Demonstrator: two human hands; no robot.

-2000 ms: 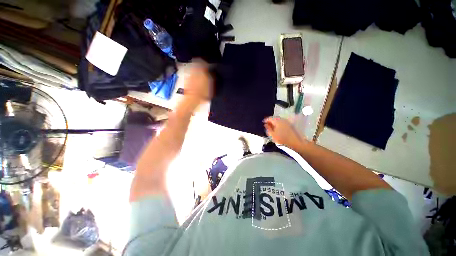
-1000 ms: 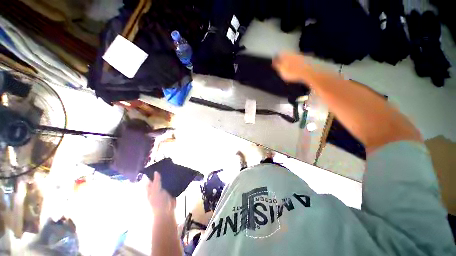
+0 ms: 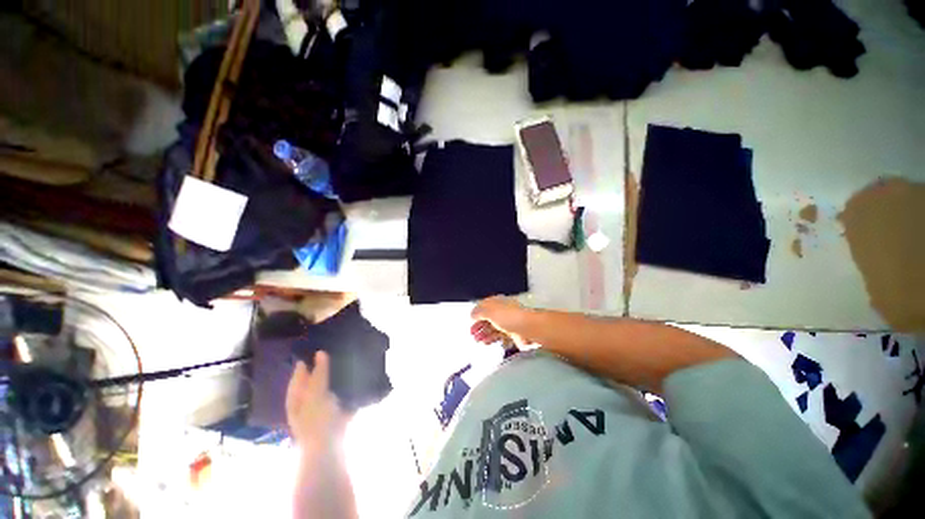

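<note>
A dark navy cut fabric stack (image 3: 468, 223) lies flat on the pale table in front of me. A dark tie strip (image 3: 379, 254) shows on its left side, and its other end shows on the right. My left hand (image 3: 312, 397) is off the table at the lower left and grips a dark fabric piece (image 3: 350, 355); glare washes out the area. My right hand (image 3: 497, 320) is at the near edge of the stack with its fingers curled; whether it holds anything is unclear.
A second navy stack (image 3: 701, 203) lies right of the table joint. A smartphone (image 3: 547, 159) and a green tool (image 3: 578, 229) lie between the stacks. Dark bundles (image 3: 609, 51) line the far edge. A water bottle (image 3: 303, 167) and white sheet (image 3: 208, 213) rest on the dark heap. A fan (image 3: 51, 400) stands left.
My right hand has come from the far side of the table to its near edge. The stack now lies flat over the tie strip. My left hand still holds dark fabric at the lower left.
</note>
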